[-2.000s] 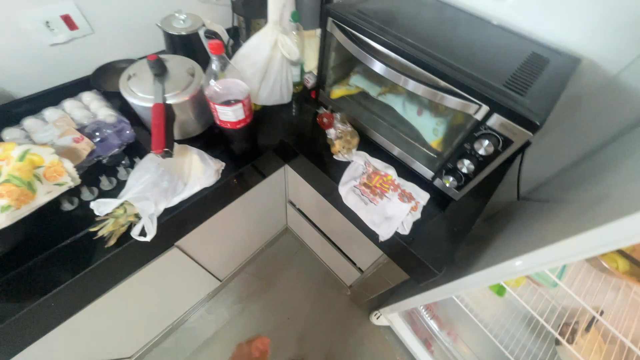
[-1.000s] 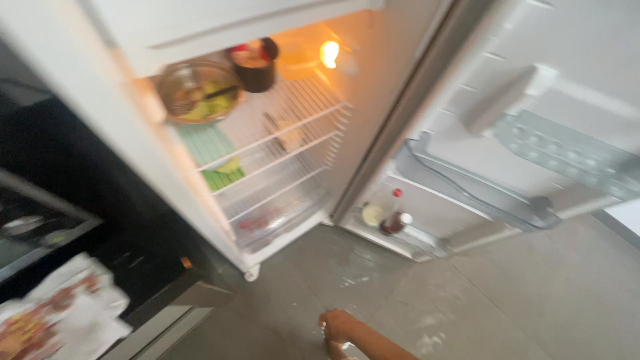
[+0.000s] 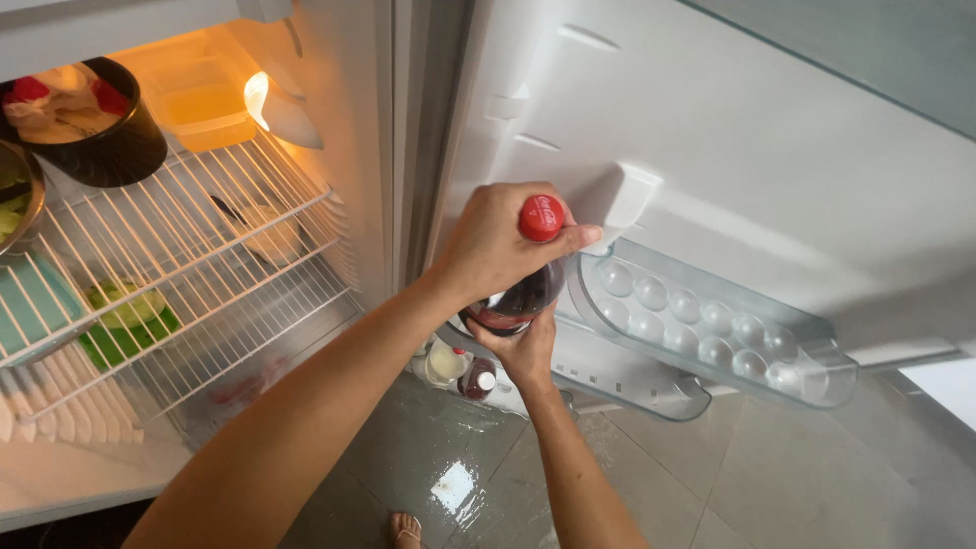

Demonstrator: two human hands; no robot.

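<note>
A plastic cola bottle (image 3: 526, 293) with a red cap and dark liquid is between both hands, in front of the open fridge door. Around its neck, just below the cap, my left hand (image 3: 507, 236) is closed. My right hand (image 3: 522, 339) grips the lower part of the bottle from beneath. The bottle is tilted toward the camera, and part of its body is hidden by the fingers. Close to the right of the hands is a clear door shelf with an egg tray (image 3: 686, 313).
Wire shelves (image 3: 221, 198) at left hold a dark pot (image 3: 114, 145), an orange-lit container (image 3: 206, 114) and a green-lidded box (image 3: 130, 335). Small bottles (image 3: 479, 379) stand low in the fridge door (image 3: 732, 152). The tiled floor (image 3: 648, 457) has shiny patches; a bare foot (image 3: 406, 528) shows.
The view has swung from the counter to the open fridge. A cola bottle stood on the counter two seconds ago; one is now held in both hands, raised at the door.
</note>
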